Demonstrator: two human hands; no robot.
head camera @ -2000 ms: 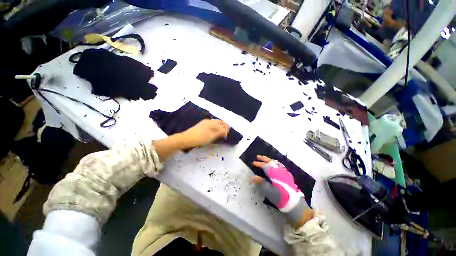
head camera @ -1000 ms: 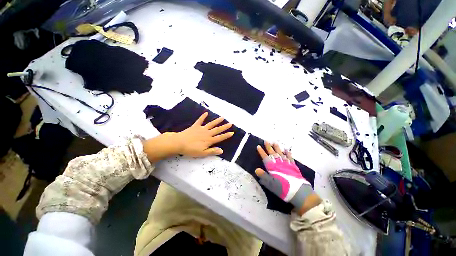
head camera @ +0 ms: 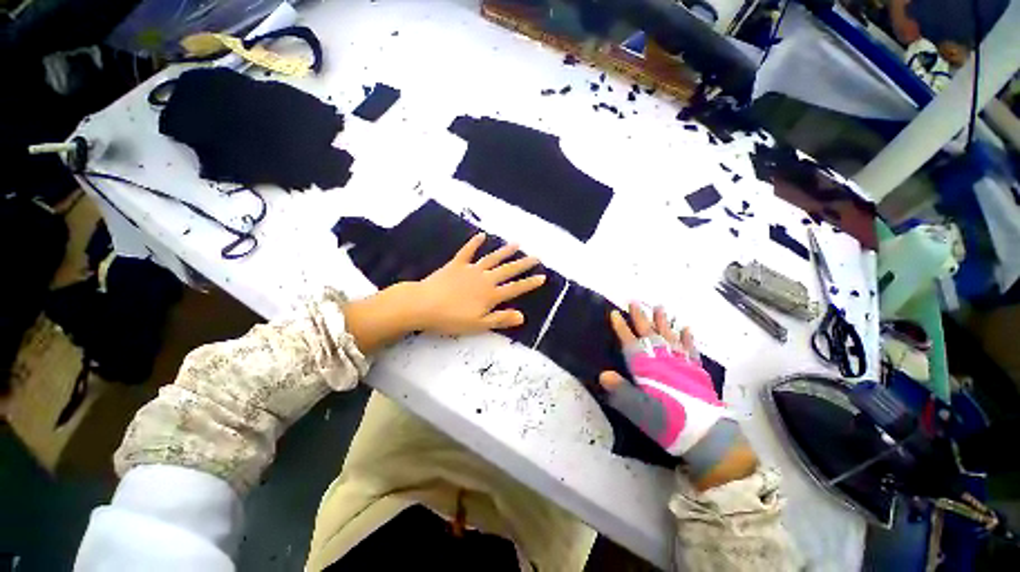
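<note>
Two black cut panels lie end to end near the table's front edge with a thin white line between them. My bare left hand (head camera: 472, 293) lies flat with fingers spread on the left cut panel (head camera: 394, 242). My right hand (head camera: 668, 385), in a pink, white and grey glove with bare fingertips, lies flat with fingers apart on the right cut panel (head camera: 584, 324). Neither hand grips anything. Parts of both panels are hidden under the hands. Another black panel (head camera: 535, 177) lies flat behind them.
The steam iron (head camera: 833, 441) rests at the right edge. Behind it are shears (head camera: 837, 335), a grey block (head camera: 772, 289) and snips (head camera: 752, 311). A panel stack (head camera: 252, 131) lies far left, near a thin black strip (head camera: 179, 207). Black offcuts (head camera: 704, 198) are scattered at the far side.
Two seconds ago the left hand was curled and the panels lay farther apart. Now the left hand is flat and spread, and the panels' ends are close. Since one second ago the gap has narrowed slightly.
</note>
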